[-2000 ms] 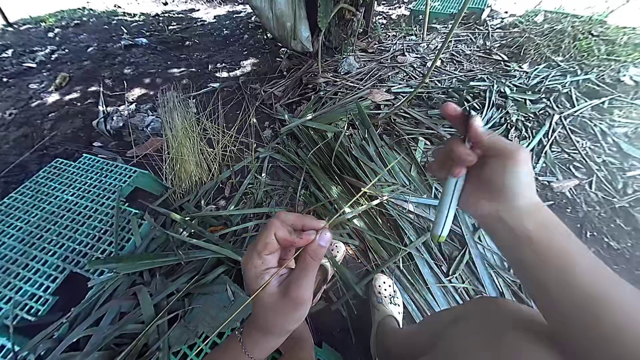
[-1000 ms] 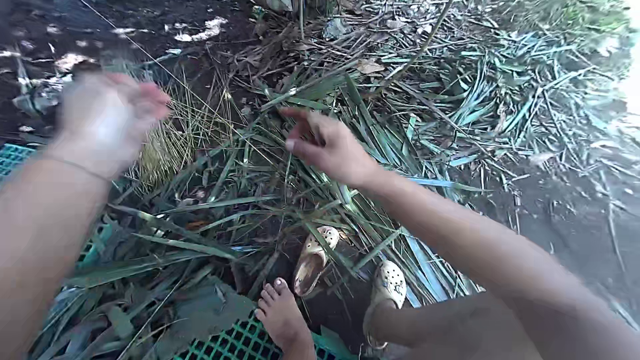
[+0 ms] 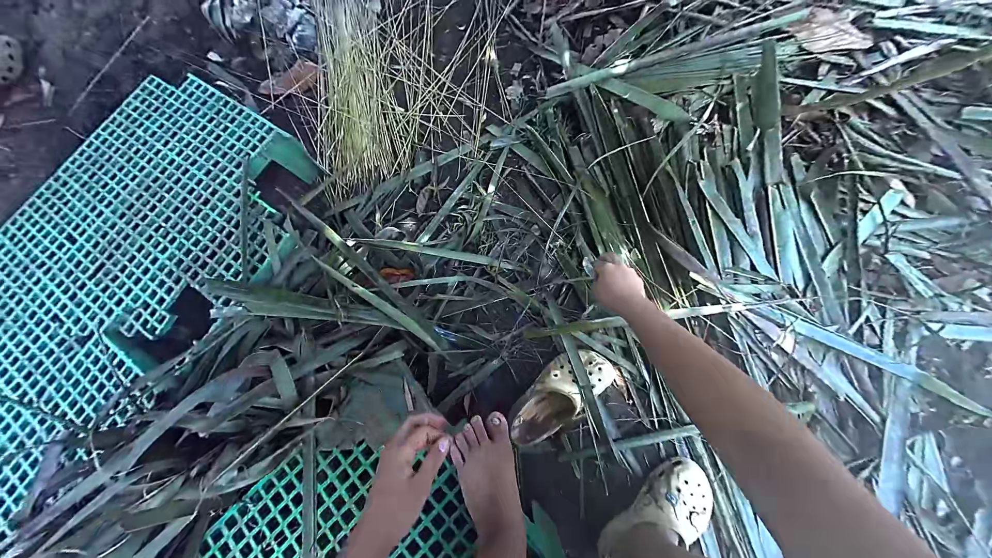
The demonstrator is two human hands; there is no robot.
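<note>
Beside my bare foot [image 3: 488, 465], at lower centre, is my left hand [image 3: 415, 449], its thumb and fingers bent close together; whether it pinches anything cannot be told. My right hand [image 3: 616, 283] reaches down into long green leaf strips [image 3: 601, 201] at right of centre, its fingers mostly hidden among them. A bundle of thin yellowish leaf midribs [image 3: 356, 101] lies at the top, left of centre. The knife-like tool seen in my right hand earlier cannot be made out now.
A green plastic grid panel [image 3: 132, 209] lies at left, another grid [image 3: 271, 504] under my foot. An empty cream clog [image 3: 570, 395] stands near my foot; the other clog [image 3: 674, 496] is worn. Cut leaves [image 3: 821, 341] cover the ground at right. A dry brown leaf [image 3: 294, 79] lies near the midribs.
My left hand, over the midrib bundle a second ago, is now down beside my bare foot. My right hand has gone down into the leaf strips. The view has tilted downward and left.
</note>
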